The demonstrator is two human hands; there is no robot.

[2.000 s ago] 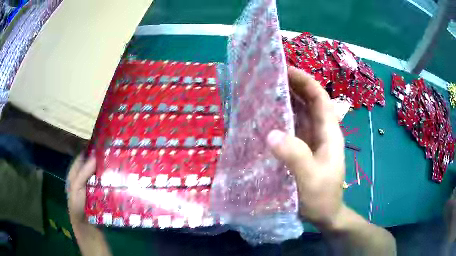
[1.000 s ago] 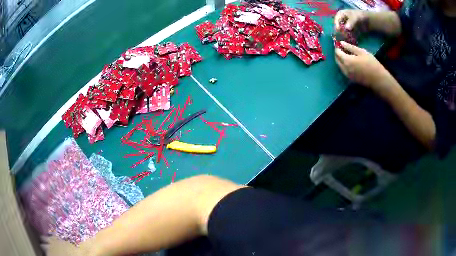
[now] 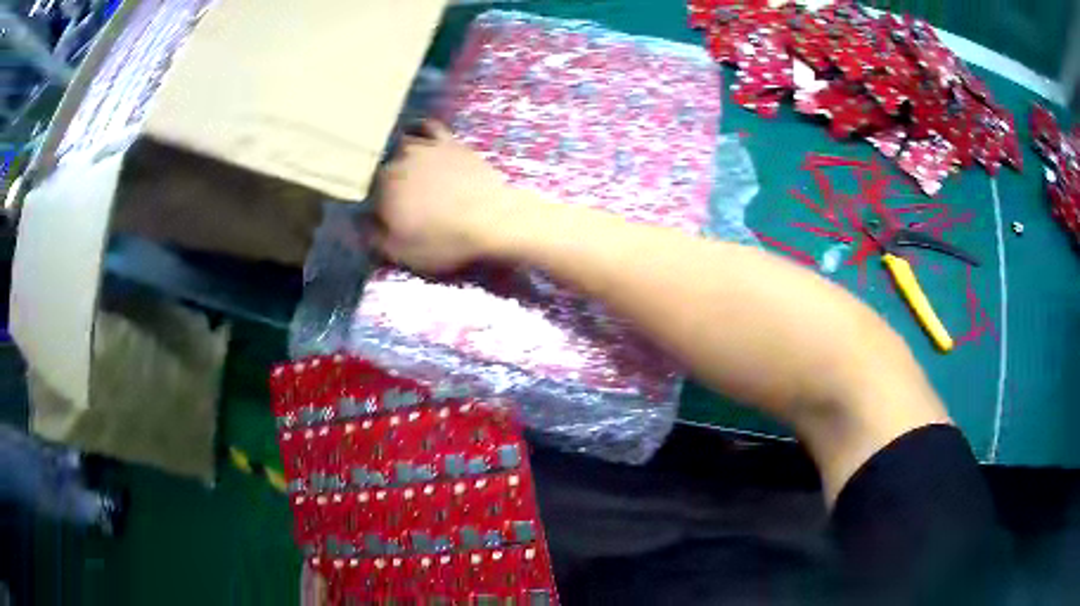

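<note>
A bubble-wrapped panel stack (image 3: pixel 592 107), pinkish red, lies on the bench in front of me. My right hand (image 3: pixel 432 207) is at its left edge beside the carton flap, fingers curled by the wrap; its grip is hidden, and my forearm crosses over the stack. A bare red PCB panel (image 3: pixel 415 485) with rows of silver-grey parts is tilted below the wrap at the lower left. Only a sliver of my left hand (image 3: pixel 313 585) shows at the panel's lower left edge, cut off by the frame, so its fingers are hidden.
A tan carton (image 3: pixel 296 95) with open flaps stands at left. Heaps of small red boards (image 3: pixel 876 83) lie at the back right. Cutters with a yellow handle (image 3: pixel 918 302) lie among thin red waste strips (image 3: pixel 847 195) on the green bench (image 3: pixel 829 367).
My view has swung back left from the other worker's side. The bare panel is in view again, now lower and apart from the wrapped stack. My right hand remains at the stack's left edge.
</note>
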